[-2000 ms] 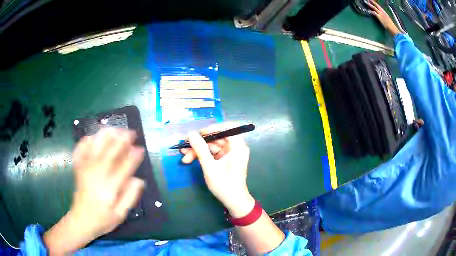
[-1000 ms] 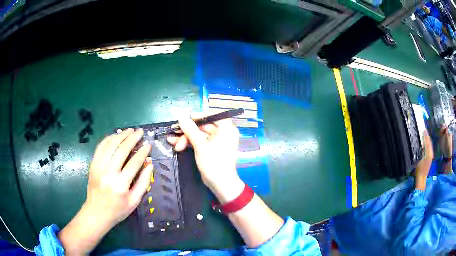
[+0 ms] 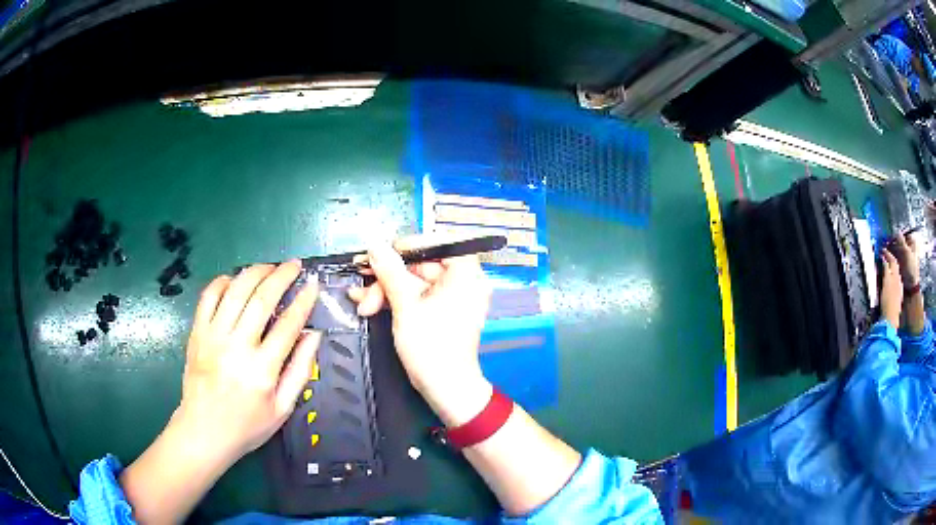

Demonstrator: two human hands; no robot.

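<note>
A dark grey phone housing (image 3: pixel 344 410) with oval marks and small yellow and white parts lies lengthwise on a black foam pad (image 3: pixel 400 467). My left hand (image 3: pixel 251 359) rests over its left side, fingertips at the upper end. My right hand (image 3: pixel 436 318), with a red wrist band (image 3: pixel 480 418), grips black tweezers (image 3: pixel 452 249) between thumb and fingers. The tweezers lie nearly level, their tip pointing left at the housing's top end. The tip is partly hidden by my fingers; whether it holds a piece cannot be told.
Pale strips (image 3: pixel 482 217) on blue film (image 3: pixel 462 133) lie beyond my right hand. Piles of black bits (image 3: pixel 82 246) are at left. Yellow tape (image 3: pixel 716 277) runs along the right. A stack of black foam trays (image 3: pixel 795 277) stands beside another worker's blue sleeve (image 3: pixel 872 379). A raised shelf is at the back.
From two seconds ago, both hands have come together at the housing's top end, the right with the tweezers. Over the last second they have barely moved. The neighbouring worker's hands moved away from the tray stack.
</note>
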